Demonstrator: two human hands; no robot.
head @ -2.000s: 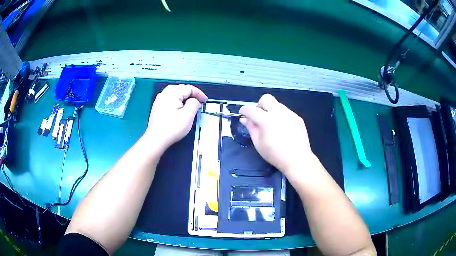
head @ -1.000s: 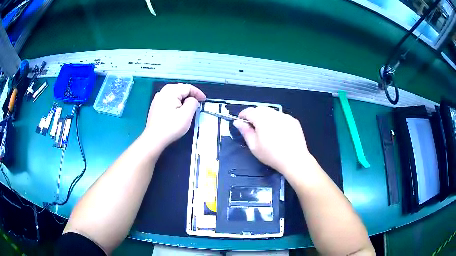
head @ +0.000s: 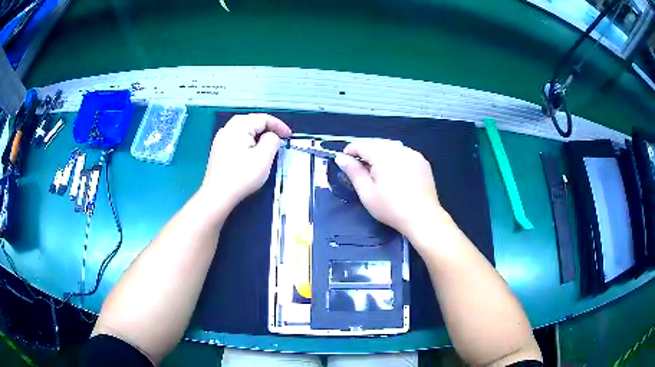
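An opened device chassis (head: 359, 222) lies on the black mat (head: 452, 215), dark on its right side, with a pale strip and a yellow patch (head: 304, 265) on its left side. My right hand (head: 388, 179) grips thin metal tweezers (head: 314, 150) at the chassis's far end; their tips point left to the far left corner. My left hand (head: 244, 154) is at that corner, thumb and forefinger pinched beside the tweezer tips. Whether a small piece is between these fingertips is too small to tell. A black round part (head: 342, 180) is partly hidden by my right hand.
On the left are a blue tray (head: 103, 118), a clear plastic box (head: 159, 134), short silver pieces (head: 76, 179) and a black cable. On the right are a green strip (head: 508, 175), a black strip (head: 557, 215) and black-framed panels (head: 609, 218). A pale rail runs behind.
The tweezers and my right hand have first drawn down slightly, then moved back up; the tips are now close to my left fingertips. My left hand keeps its pinch at the corner. The view has shifted slightly.
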